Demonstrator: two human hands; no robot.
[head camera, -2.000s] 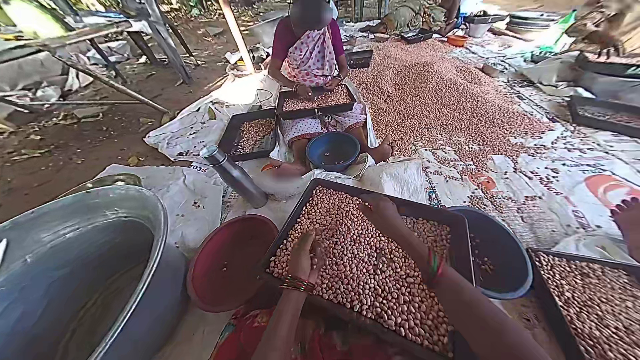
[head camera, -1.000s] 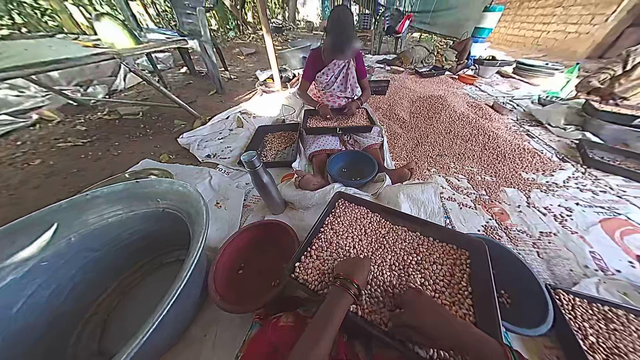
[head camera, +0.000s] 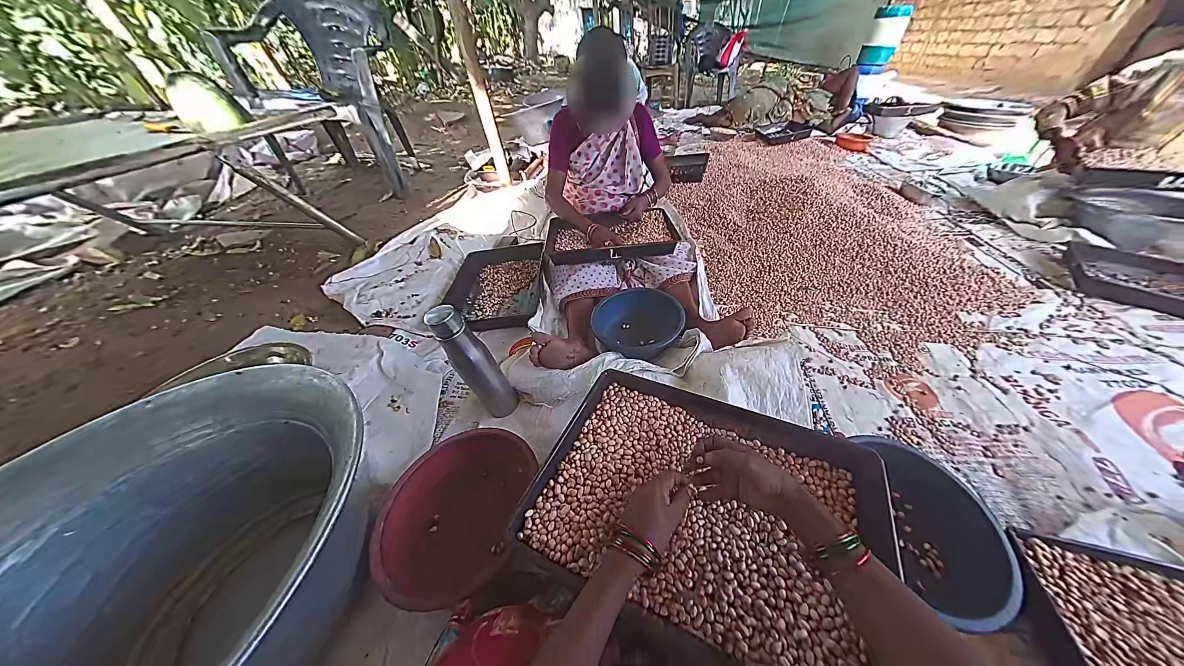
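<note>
A black rectangular tray (head camera: 647, 384) full of brown nuts or seeds (head camera: 740, 564) lies in front of me. Over its middle, my left hand (head camera: 659, 507) and my right hand (head camera: 740, 474) meet at the fingertips, just above the nuts. The fingers of both are bent together; whether a nut is between them is too small to tell. A dark red bowl (head camera: 453, 518) with a few bits in it touches the tray's left side. At the right side stands a dark blue basin (head camera: 962, 518) holding some nuts, partly hidden by the tray.
A large metal tub (head camera: 342, 444) fills the left. Behind the red bowl stands a steel bottle (head camera: 472, 361). A person (head camera: 606, 166) sits opposite with a tray (head camera: 615, 252) and a blue bowl (head camera: 638, 324). Beyond lies a wide heap of nuts (head camera: 814, 222); another filled tray (head camera: 1110, 592) is at right.
My hands were apart over the tray two seconds ago, then low near its front edge. Now they are together over its middle, farther from me.
</note>
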